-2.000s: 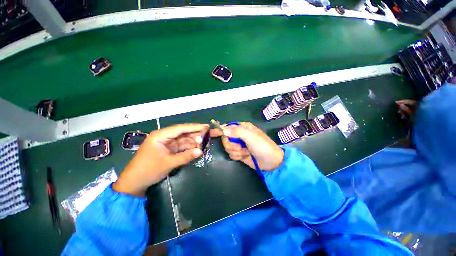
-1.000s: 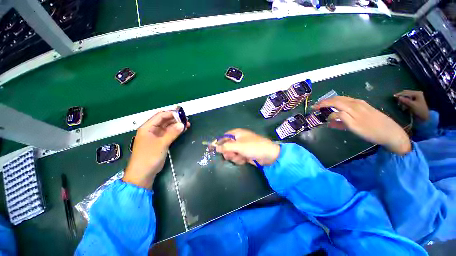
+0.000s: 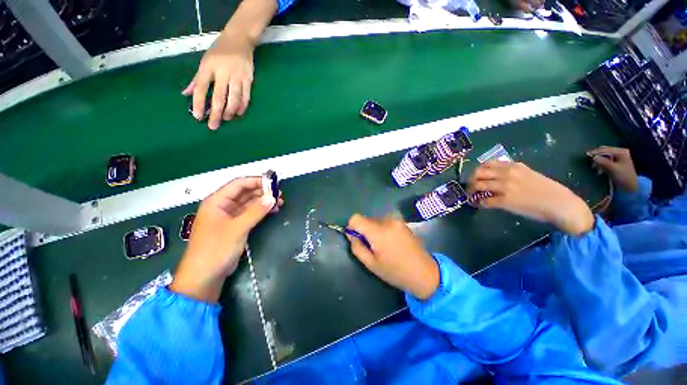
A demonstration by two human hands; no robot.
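Note:
My left hand [image 3: 226,225] holds a watch housing [image 3: 270,188] on edge between thumb and fingers, above the mat near the white rail. My right hand [image 3: 395,252] holds a precision screwdriver [image 3: 357,236] with a dark-blue handle, its thin tip pointing left. The tip is just right of a loose heap of tiny silvery screws or pins [image 3: 306,244] on the mat. The housing and the screwdriver are apart.
Two watch housings [image 3: 145,242] lie left of my left hand, near tweezers [image 3: 80,323], a clear bag [image 3: 132,308] and a white tray [image 3: 19,289]. Another person's hand [image 3: 527,192] is at the striped stacks [image 3: 441,201]. A hand [image 3: 226,75] reaches over the green belt [image 3: 301,90].
The screwdriver has moved from the housing down to the heap of specks. A person's hand has come in over the belt housing at upper left. Another has reached to the stacks and grasped there.

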